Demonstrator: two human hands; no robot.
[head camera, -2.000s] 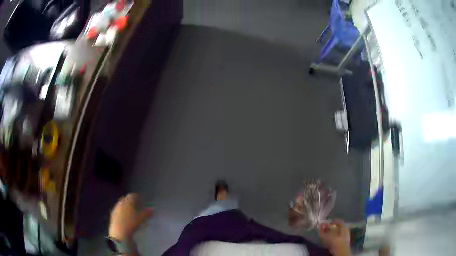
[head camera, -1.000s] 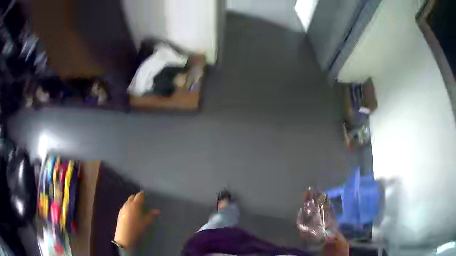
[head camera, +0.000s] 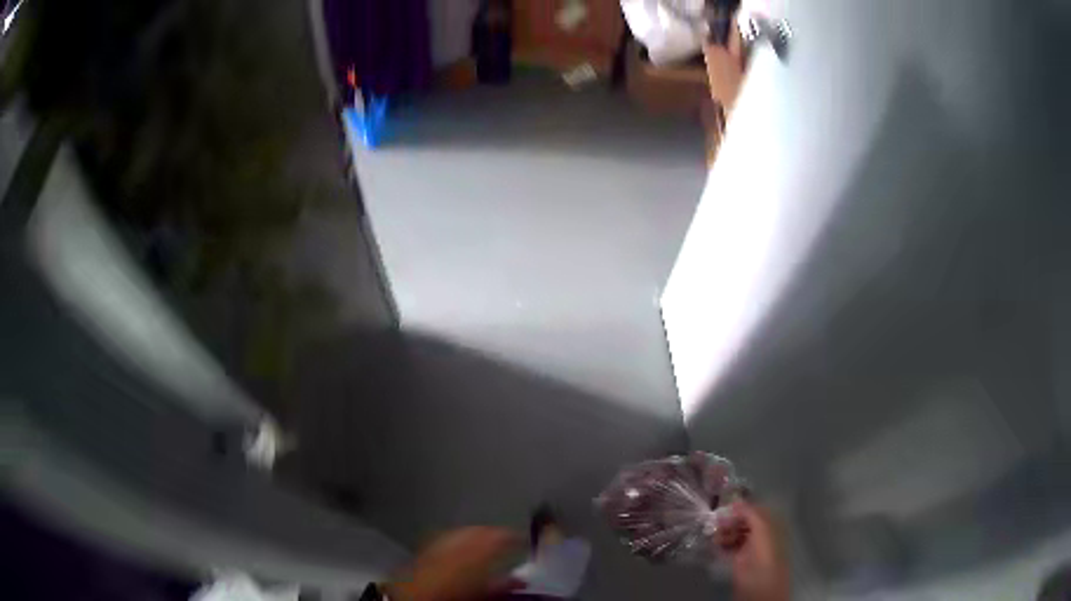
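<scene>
A clear, crinkled plastic bag (head camera: 664, 505) with reddish-brown contents hangs at the lower right of centre. I cannot tell what is inside. My right hand (head camera: 754, 546) is shut on its gathered neck. My left hand (head camera: 458, 564) is at the bottom edge, left of centre, blurred and partly cut off, with a dark band at the wrist. No object shows in it, but its fingers are too blurred to read. The bag and my left hand are apart.
A doorway opens ahead onto a bright floor (head camera: 529, 235). A bright white panel (head camera: 740, 235) edges it at the right, a dark blurred surface at the left. A blue item (head camera: 369, 121) lies beyond at the left. Brown boxes and a white bundle show at the top. My foot shows below.
The view has moved from the dim room with the blue stool to a doorway with a bright floor. The bag stays in my right hand. My left hand is lower and nearer the middle.
</scene>
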